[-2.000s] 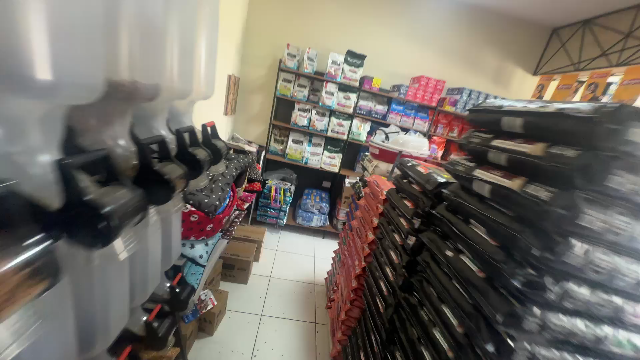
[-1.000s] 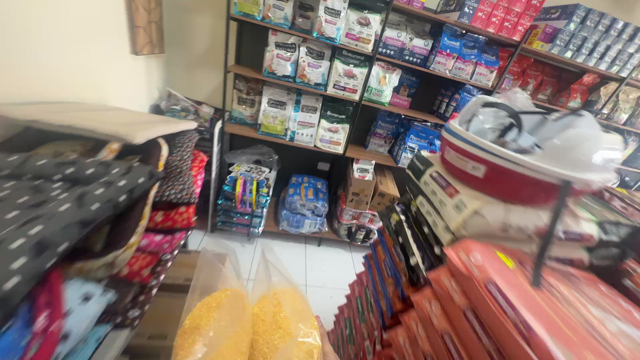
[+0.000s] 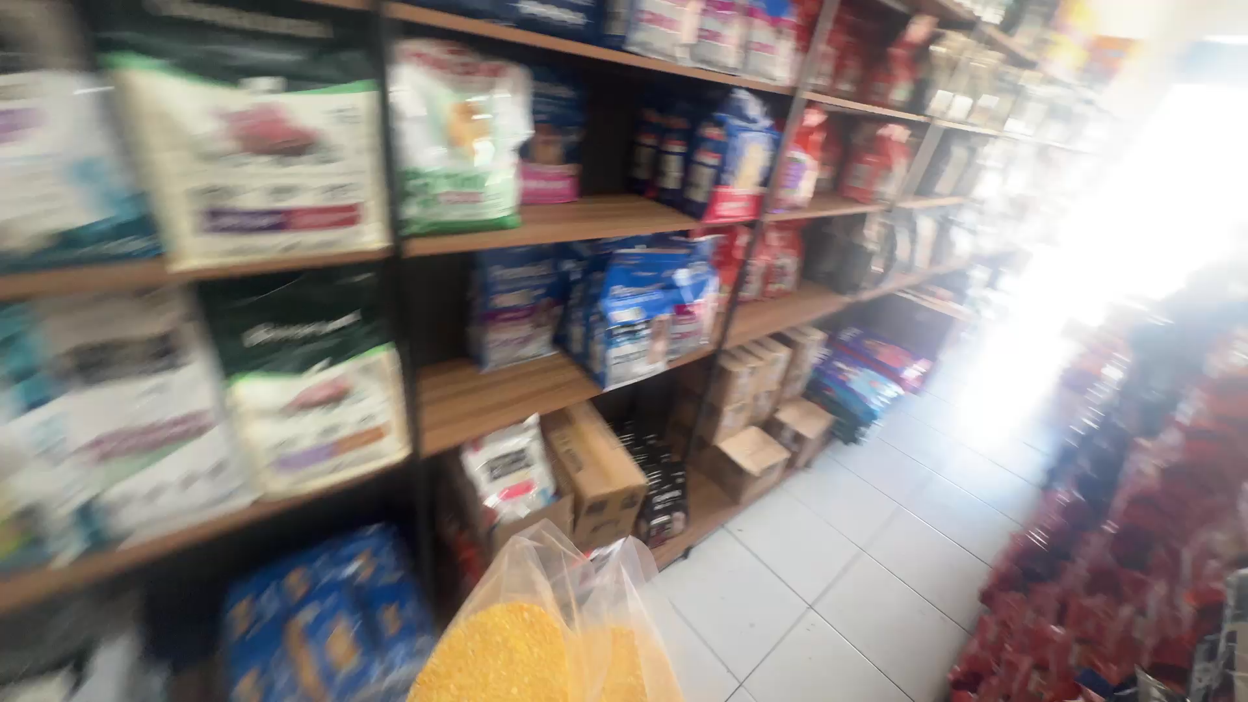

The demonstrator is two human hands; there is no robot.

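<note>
Two clear plastic bags of coarse yellow grain stand side by side at the bottom middle of the head view, the left bag (image 3: 507,643) and the right bag (image 3: 629,653). Their empty tops point upward and their lower parts are cut off by the frame's edge. Neither my left hand nor my right hand shows, so what holds the bags is hidden below the frame.
Wooden shelving (image 3: 507,395) with printed pet food bags (image 3: 643,312) runs along the left and back. Cardboard boxes (image 3: 595,468) fill its lowest level. White floor tiles (image 3: 829,595) form an aisle, with stacked red packages (image 3: 1063,604) at right.
The view has swung right and moved closer to the shelves. The yellow grain bags, absent two seconds ago, show at the bottom one second ago and now. Part of a hand beside them has left view.
</note>
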